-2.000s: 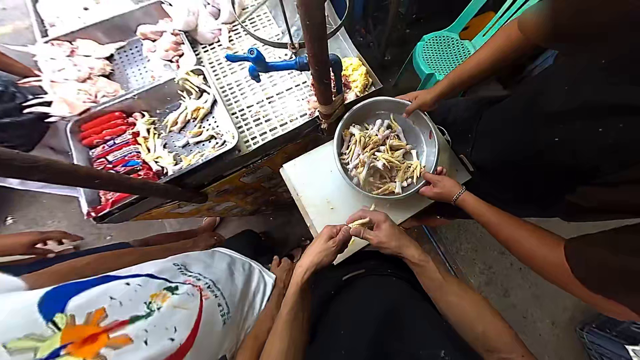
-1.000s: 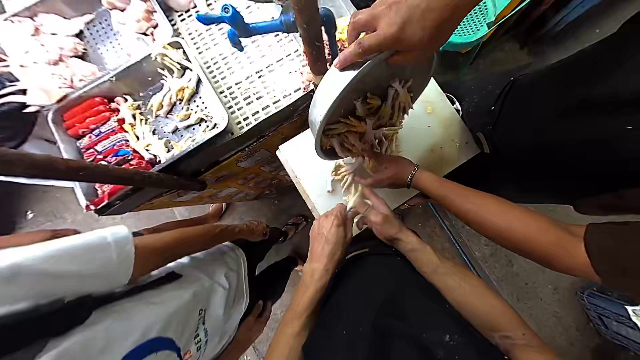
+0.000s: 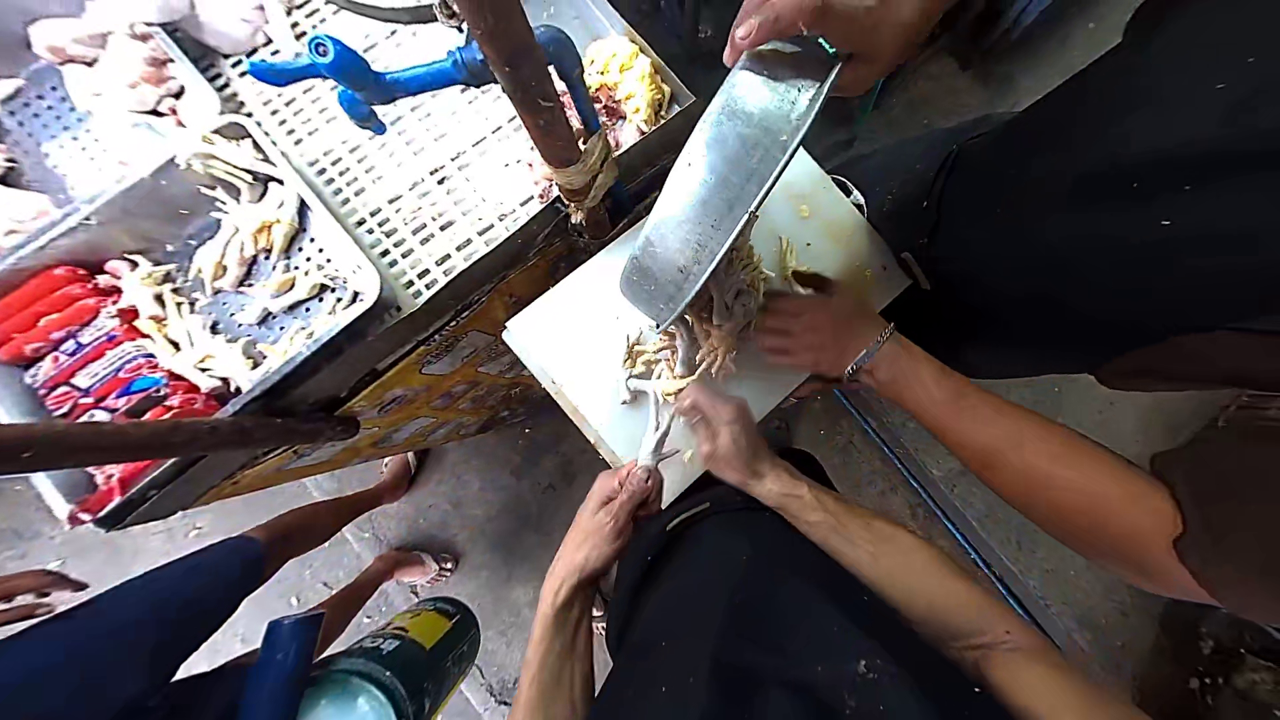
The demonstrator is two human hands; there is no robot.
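Note:
My left hand (image 3: 612,510) grips a pale chicken foot (image 3: 655,428) at the near edge of a white cutting board (image 3: 575,325). Just right of it, my right hand (image 3: 728,430) is blurred, its fingers bent beside the foot; whether they hold anything is unclear. A heap of chicken feet (image 3: 715,315) lies on the board. Over the heap, another person's hand (image 3: 850,35) tilts a metal basin (image 3: 715,180) steeply on its side. That person's other hand (image 3: 825,330), with a chain bracelet at the wrist, is at the heap's right side. The basin hides part of the heap.
At left, a perforated metal tray (image 3: 365,270) holds chicken feet and red packages (image 3: 50,310). Behind are a white slatted tray (image 3: 400,200), a blue pipe faucet (image 3: 400,85) and a rusty upright pole (image 3: 530,90). A dark cylindrical container (image 3: 425,645) and a bystander's legs are at lower left.
The other person's basin, upright two seconds ago, has tipped over the board, and chicken feet now lie heaped there. My hands, together at a foot two seconds ago, are now apart.

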